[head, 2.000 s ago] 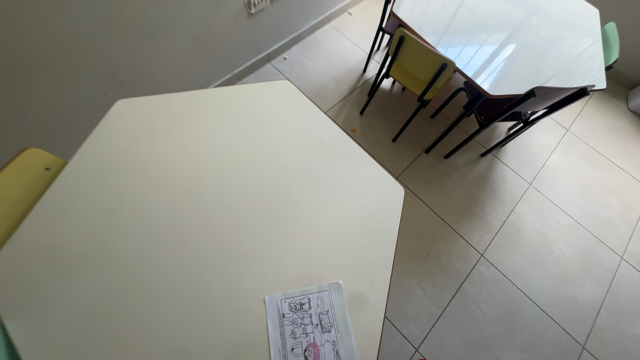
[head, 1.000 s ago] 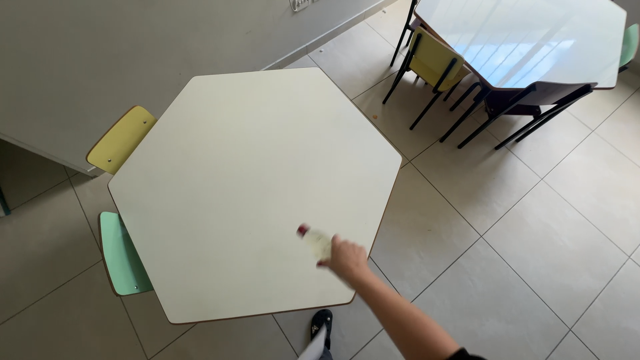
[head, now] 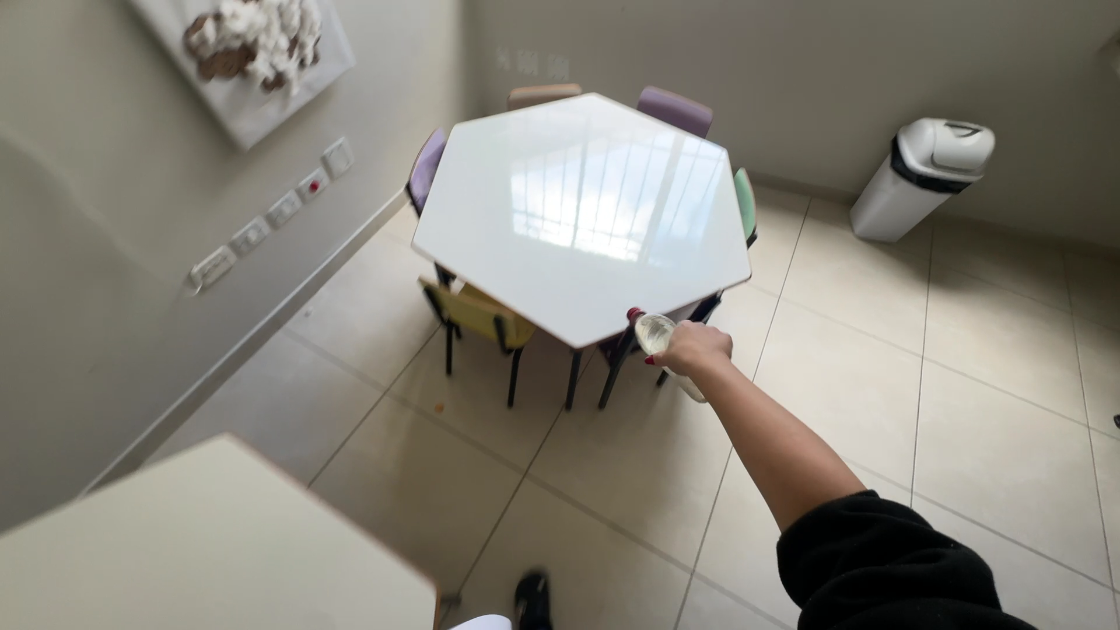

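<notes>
My right hand is closed around a clear plastic bottle with a red cap, the cap pointing up and to the left. The bottle holds a pale liquid and appears in front of the near edge of a white hexagonal table; whether it touches the table cannot be told. My left hand is out of view. At the bottom edge a small part of a white sheet shows, and what holds it is hidden.
A nearer pale table fills the lower left. Around the far table stand a yellow chair, a green chair and purple chairs. A white bin stands by the wall at the right. Tiled floor lies between the tables.
The view has swung strongly toward the far table. My right hand, absent two seconds ago, appears with the bottle one second ago and still holds it. The printed sheet has gone from the near table's visible top.
</notes>
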